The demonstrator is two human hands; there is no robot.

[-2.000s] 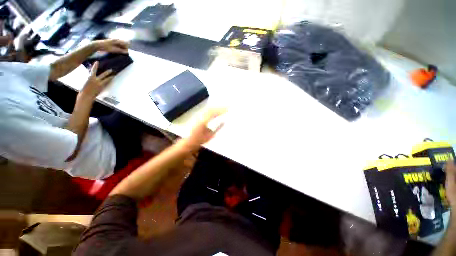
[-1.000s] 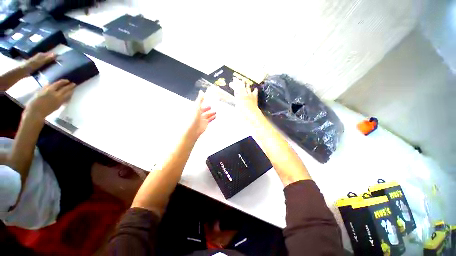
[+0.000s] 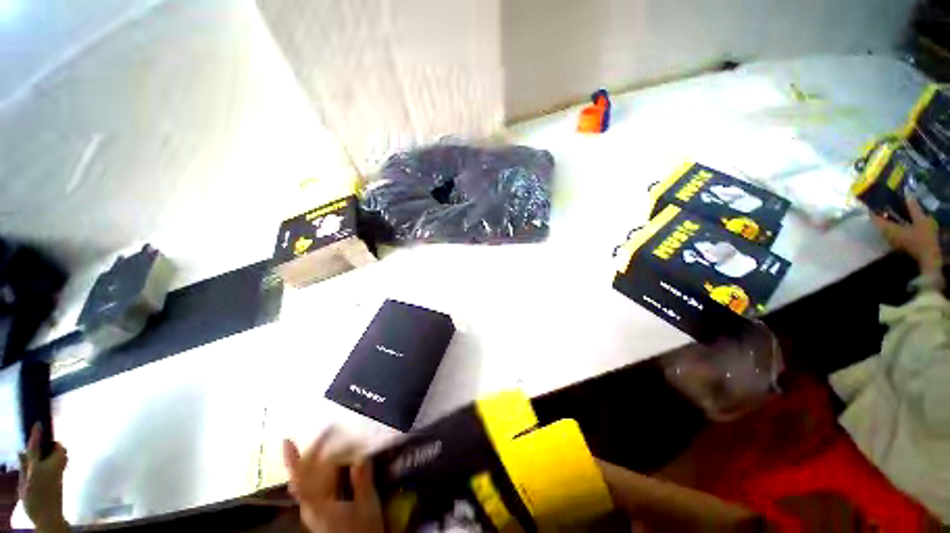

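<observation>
An outer carton [image 3: 448, 468], black with open yellow flaps, is held low at the front edge of the table. My left hand [image 3: 339, 489] is at its left end, fingers partly blurred; whether it grips the carton is unclear. My right hand is hidden behind the carton; only the forearm shows at its right. A plain black inner box [image 3: 394, 364] lies flat on the table just beyond the carton.
A stack of flat cartons [image 3: 318, 237] and a black-filled plastic bag [image 3: 469, 193] stand at the back. Finished boxes [image 3: 708, 265] lie at the right. An orange-and-blue item [image 3: 594, 112] is near the wall. Neighbours' hands show at both sides, one [image 3: 915, 237] at right.
The view has swung right. My hands have come back from the flat carton stack, and a carton with opened yellow flaps is now held in front of me. The inner box still lies on the table.
</observation>
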